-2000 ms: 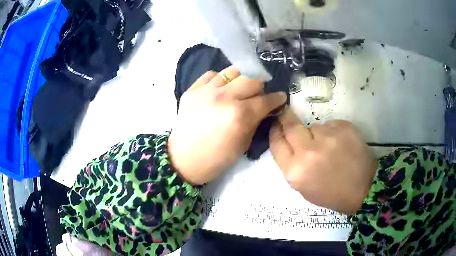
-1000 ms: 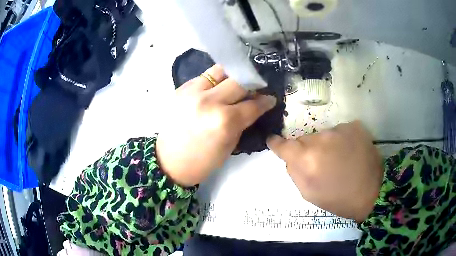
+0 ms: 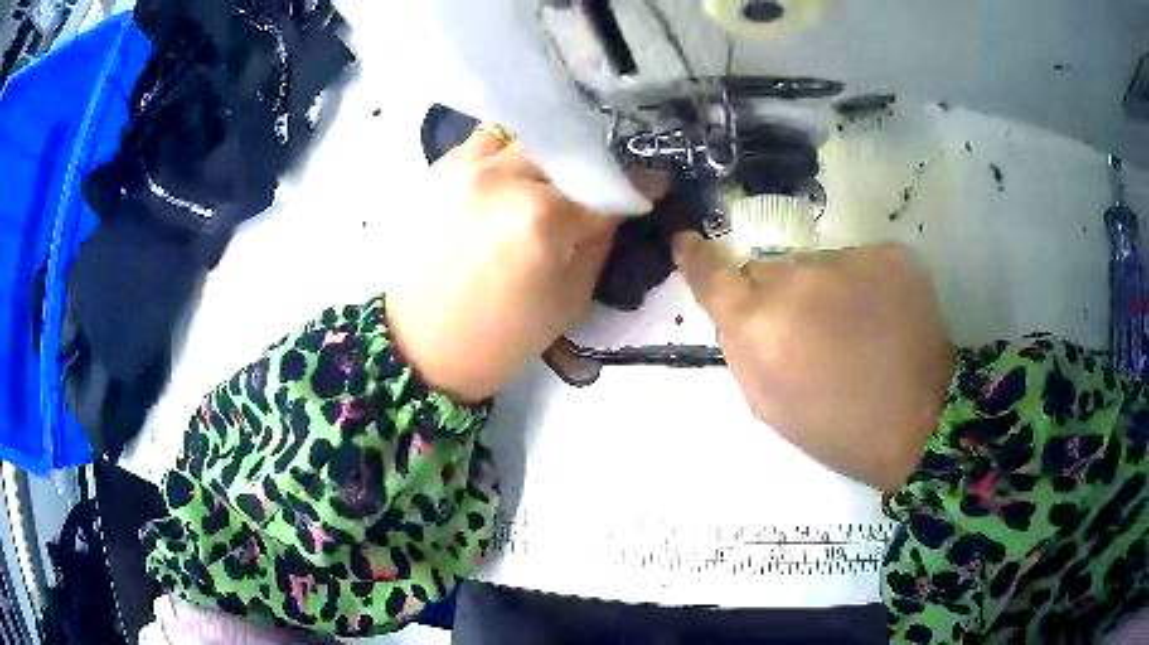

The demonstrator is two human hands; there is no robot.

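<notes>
A black fabric piece (image 3: pixel 638 267) lies on the white machine bed under the sewing machine head, partly hidden by my hands and the machine arm. Its rounded far-left part shows beyond my left fingers. My left hand (image 3: pixel 494 267) lies over the piece, its fingertips hidden behind the machine's pale front cover. My right hand (image 3: pixel 825 340) has its fingertips at the right edge of the fabric, below the presser foot area. Bent metal wire loops (image 3: pixel 680 149) and a ribbed cream-white knob (image 3: pixel 771 222) sit just beyond and right of the fabric.
A blue bin (image 3: pixel 63 239) stands at the left, with a heap of black pieces and zippers (image 3: pixel 208 164) beside it. A dark slot with a tan hooked end (image 3: pixel 577 363) crosses the bed below my hands. A printed ruler scale (image 3: pixel 756 549) runs near the front edge. A dark-bluish tool (image 3: pixel 1125 284) lies far right.
The fabric has moved away from me toward the machine, and less of it shows. Both hands have moved forward with it. The slot's hooked end on the bed is now uncovered.
</notes>
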